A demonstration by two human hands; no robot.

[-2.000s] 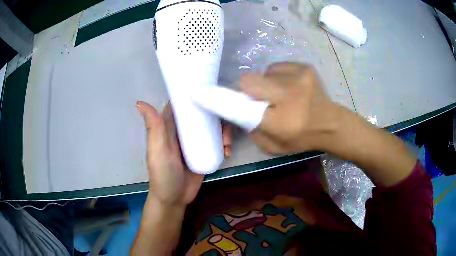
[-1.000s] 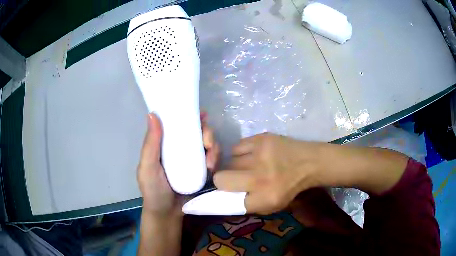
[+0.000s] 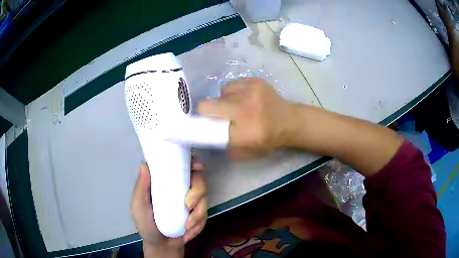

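A white handset (image 3: 168, 166) stands with its wide head up and rounded handle towards me. Its rear dotted vent grille (image 3: 142, 105) and dark oval side vent (image 3: 184, 95) face up. My left hand (image 3: 194, 204) is wrapped around the handle from below. My right hand (image 3: 251, 118), blurred, has a white wiping cloth (image 3: 209, 132) wrapped over a finger. The cloth's tip lies against the handset just below the head. The cloth's far end blends with the white housing.
A folded white stack of wipes (image 3: 305, 41) lies on the pale bench (image 3: 80, 176). The base of a translucent bottle (image 3: 264, 9) shows at the top edge. Crinkled clear film (image 3: 234, 70) lies behind my right hand. A dark green conveyor (image 3: 100, 30) is beyond the bench. Part of another person's arm (image 3: 454, 45) shows at right.
The handset has turned to show its side vent and sits lower in view. My right hand has moved up from the handle's end to the handset's side. The bottle base has come into view.
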